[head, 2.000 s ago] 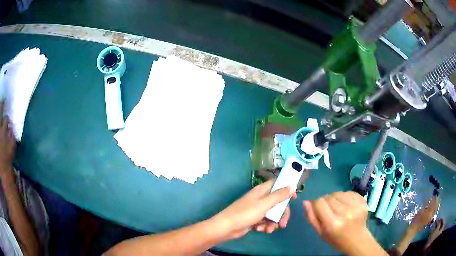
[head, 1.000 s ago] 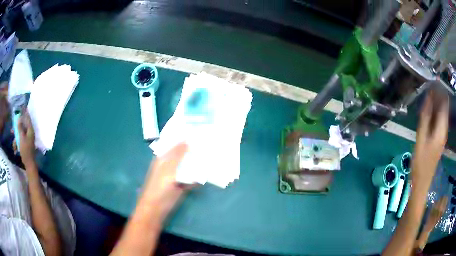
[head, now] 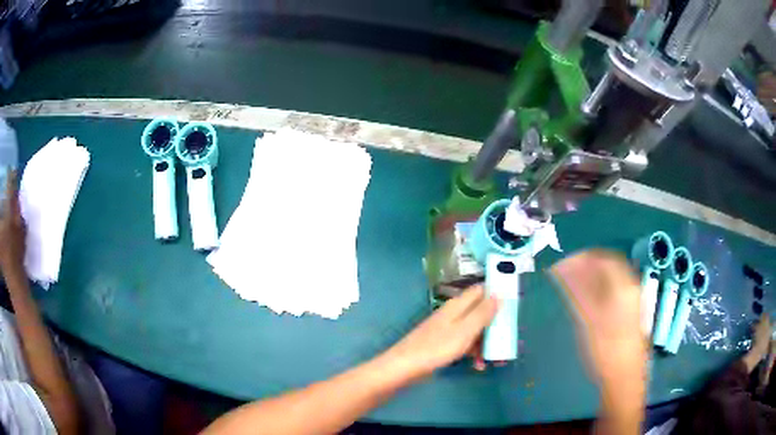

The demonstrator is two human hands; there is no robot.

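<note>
A turquoise handheld fan (head: 502,310) has its ring head at the green lever press (head: 466,191), under the ram with its crumpled white scrap (head: 526,223). My left hand (head: 466,327) holds the fan's handle from the left; some fingertips are hidden behind it. My right hand (head: 598,289) is blurred, raised to the right of the fan. Whether it grips the press lever cannot be told. The press nest is mostly hidden behind the fan head.
Two fans (head: 202,195) lie left of a fanned stack of white sleeves (head: 298,225). Several fans (head: 670,297) lie at the right, beside small glittering parts (head: 723,327) and dark parts (head: 754,289). More sleeves (head: 53,208) and a co-worker's arm (head: 30,327) are far left.
My left hand has moved from the sleeve stack to the press and now holds a fan there. My right hand has come down from the upper right. A second fan now lies at the left.
</note>
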